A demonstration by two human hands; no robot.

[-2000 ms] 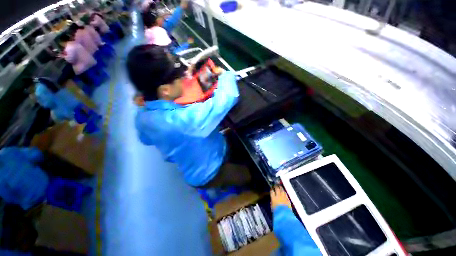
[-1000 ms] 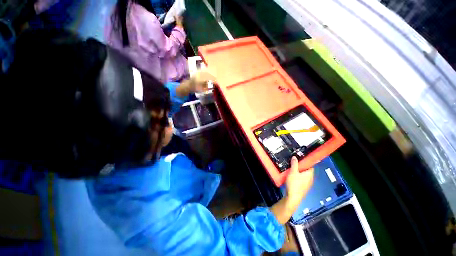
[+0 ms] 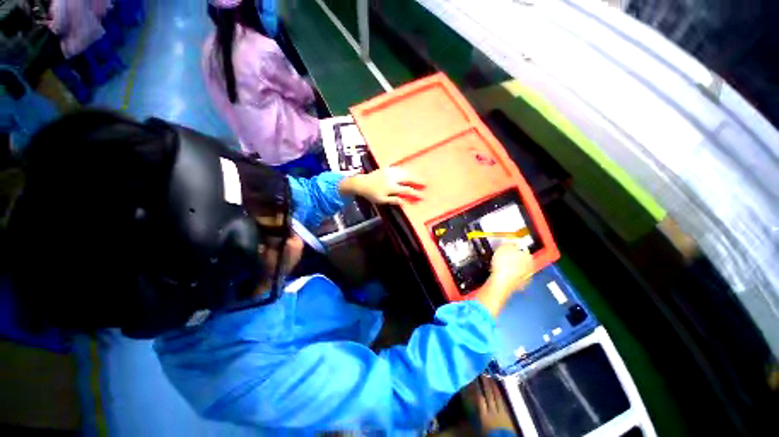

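A white tray with dark tablets in its pockets lies at the bottom right; a black glossy tablet fills one pocket and the tray runs out of the picture. My left hand is small, dim and blurred at the bottom edge, beside the tray's left rim; whether it grips the rim cannot be told. My right hand is not in view. A stack of shiny blue slabs lies just beyond the tray, partly under a red-orange tray.
A person in a blue smock and black cap leans in at the left, both hands at the red-orange tray, which holds an opened tablet. A person in pink sits beyond. A light shelf edge runs along the right.
The view has moved towards the red-orange tray, now over the blue slabs. The other person's near hand has moved onto the opened tablet and the far hand onto the tray's middle.
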